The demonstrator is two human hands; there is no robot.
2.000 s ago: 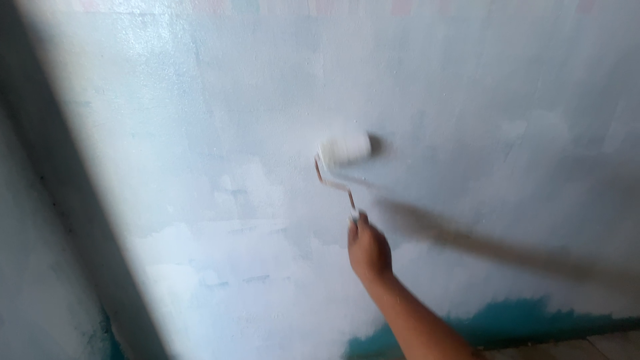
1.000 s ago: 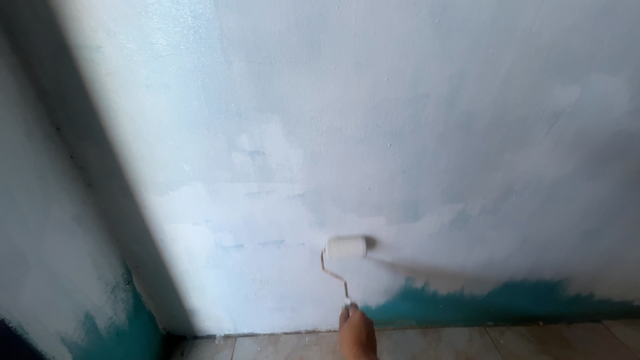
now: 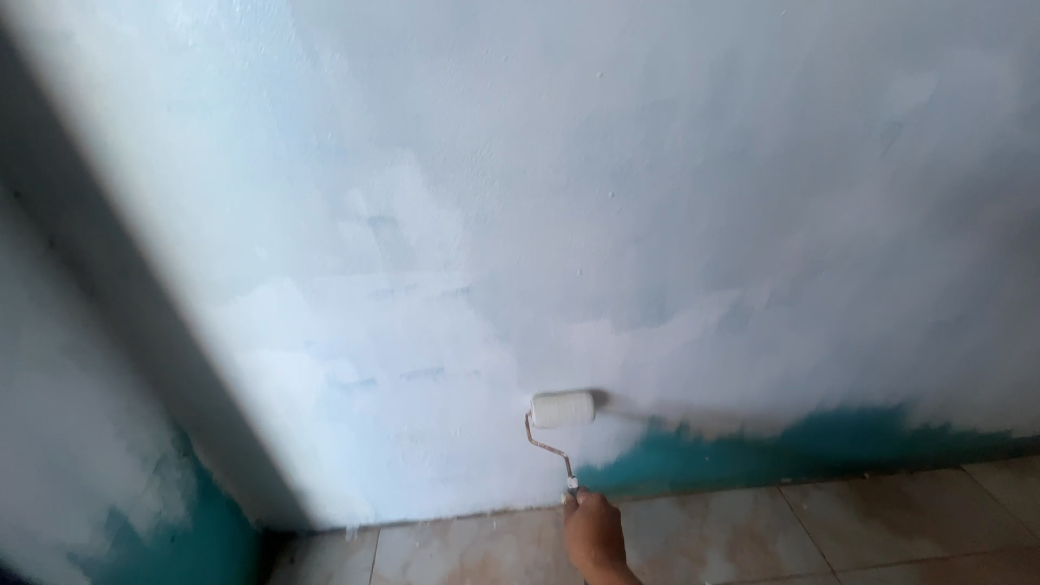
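Note:
My right hand (image 3: 595, 535), at the lower middle, is closed around the handle of a small paint roller. The roller's white cover (image 3: 563, 409) lies sideways against the lower part of a wall (image 3: 520, 244) coated in uneven white paint. Its bent wire frame (image 3: 546, 447) runs down from the cover's left end to the handle and looks stained reddish brown. Just right of the roller, a ragged band of teal paint (image 3: 731, 459) shows along the wall's foot. My left hand is out of view.
Beige floor tiles (image 3: 715, 532) meet the wall's foot. A shaded vertical strip (image 3: 154, 268) stands at the left corner, and beside it another wall surface has white paint over teal (image 3: 187, 528) near its bottom. Faint bluish marks show through the white paint.
My right hand and the roller are lower on the wall than two seconds ago. The view has tilted downward, showing more of the tiled floor.

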